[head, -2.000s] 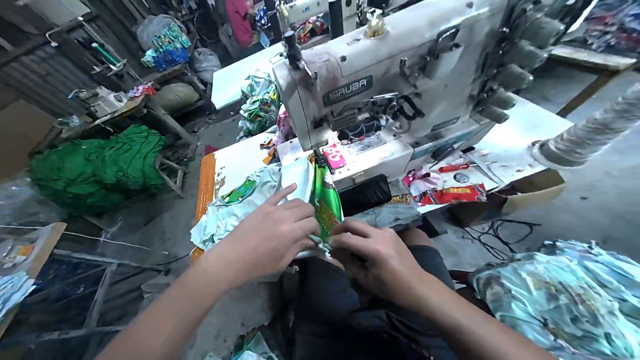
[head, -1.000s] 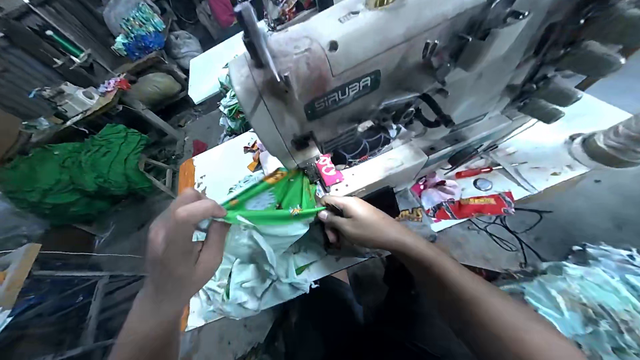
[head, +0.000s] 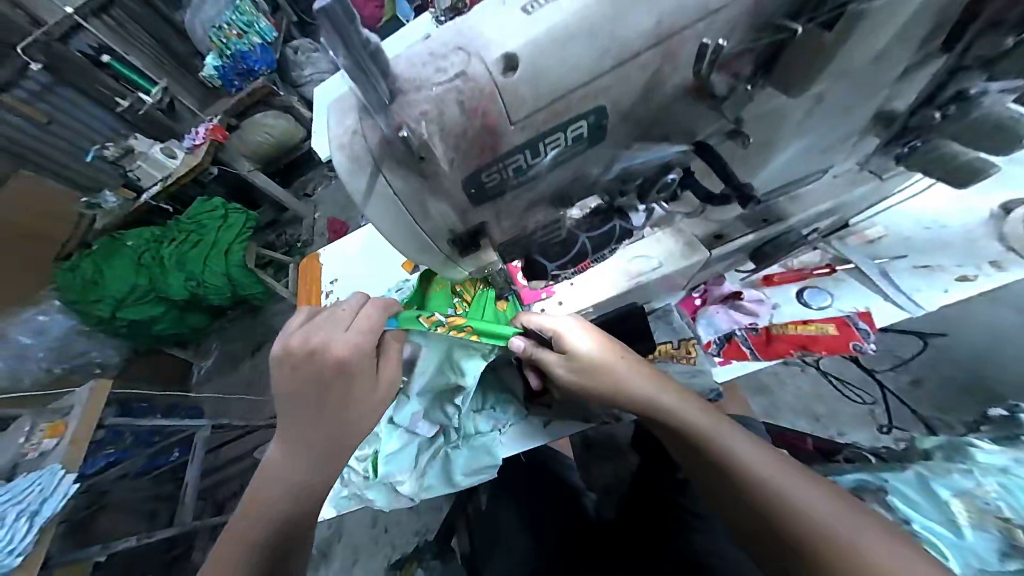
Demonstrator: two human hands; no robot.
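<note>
A green patterned fabric [head: 456, 324] is stretched between my hands, just in front of the needle area of a Siruba sewing machine [head: 536, 152]. My left hand [head: 340, 360] grips its left end. My right hand [head: 568, 352] pinches the right end, near the presser foot [head: 502, 282]; a dark thing shows under its fingers, too hidden to name. More green cloth bunches up behind the stretched edge, against the foot. Pale mint fabric [head: 440, 432] hangs below the green edge, over the front of the white table. A pink dotted scrap [head: 530, 290] lies beside the foot.
On the table at right are a red-handled screwdriver [head: 800, 274], a metal ring [head: 814, 298], a pair of metal tweezers [head: 876, 276] and a red printed cloth [head: 800, 336]. A green fabric heap [head: 168, 272] lies at left, a pale fabric pile [head: 944, 496] at lower right.
Two seconds ago my hands were close together, nearer my lap; now they are apart, with the green fabric stretched between them at the machine. The view has moved closer to the machine.
</note>
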